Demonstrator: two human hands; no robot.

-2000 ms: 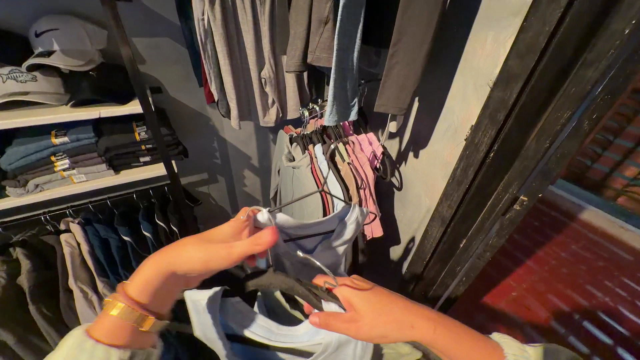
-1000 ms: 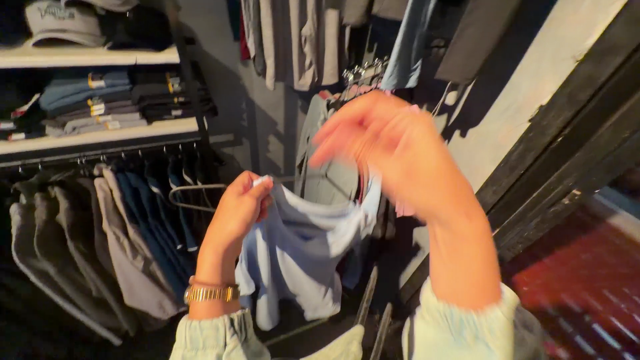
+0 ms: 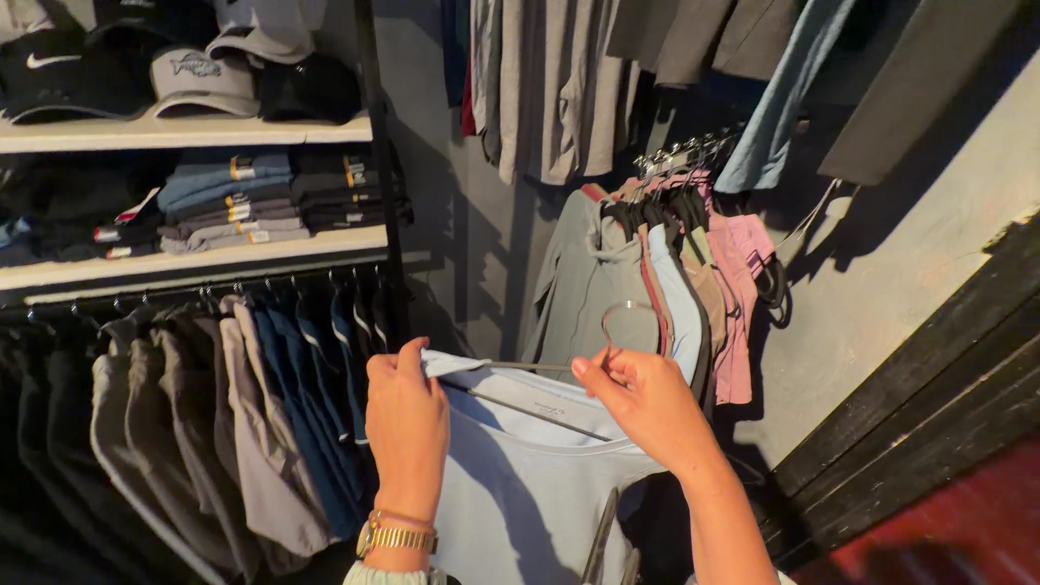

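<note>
A light blue shirt [image 3: 520,487] hangs spread below my hands, its wide neckline facing up. My left hand [image 3: 406,422] pinches the shirt's shoulder at the left end of a thin dark clothes hanger [image 3: 528,366]. The fingers of my right hand [image 3: 642,398] close on the hanger near the base of its metal hook, which rises above them. The hanger's lower bar shows inside the neckline. Below my right hand, the dark arms of another hanger [image 3: 601,536] stick up beside the shirt; what they hold is out of view.
Ahead, a rack carries a grey hooded jacket [image 3: 585,284] and pink garments [image 3: 735,301]. At left, hanging trousers [image 3: 268,431] sit beneath a shelf [image 3: 195,260] of folded clothes, with caps [image 3: 203,81] above. A dark wooden frame [image 3: 918,398] runs along the right.
My right hand was raised and blurred one second ago; it has come down onto the hanger at the neckline. My left hand still holds the shirt's shoulder.
</note>
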